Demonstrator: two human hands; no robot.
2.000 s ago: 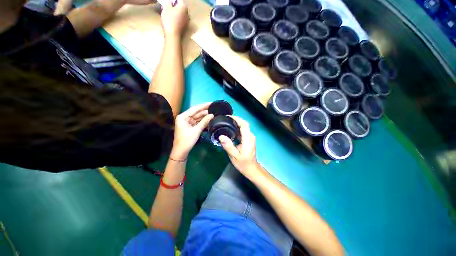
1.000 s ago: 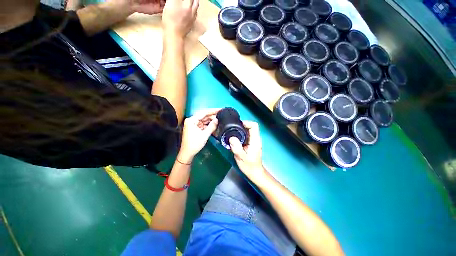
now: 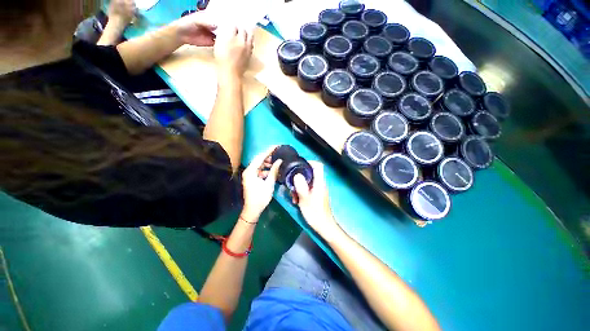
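Observation:
A black folding mount point(image 3: 292, 167) is held between my two hands above the bench's near edge. Its thin disc side is toward my left hand and its thicker round body toward my right hand. My left hand point(image 3: 259, 184) grips the disc side with thumb and fingers. My right hand point(image 3: 314, 199) holds the round body, its thumb pressed on the round face. How far the mount is unfolded I cannot tell. Rows of black mounts point(image 3: 390, 126) with pale-ringed tops stand upright on cardboard pads point(image 3: 309, 106) beyond my hands.
The blue-green bench point(image 3: 491, 242) runs along the right. A coworker in black sleeves point(image 3: 123, 155) sits close at left, both hands over a cardboard sheet point(image 3: 194, 74). White material point(image 3: 424, 22) lies behind the rows. The green floor has a yellow line point(image 3: 169, 264).
The mount looked more opened two seconds ago; its disc and body now sit closer together, still in both hands. The coworker's hands shifted over the cardboard. The camera view moved slightly.

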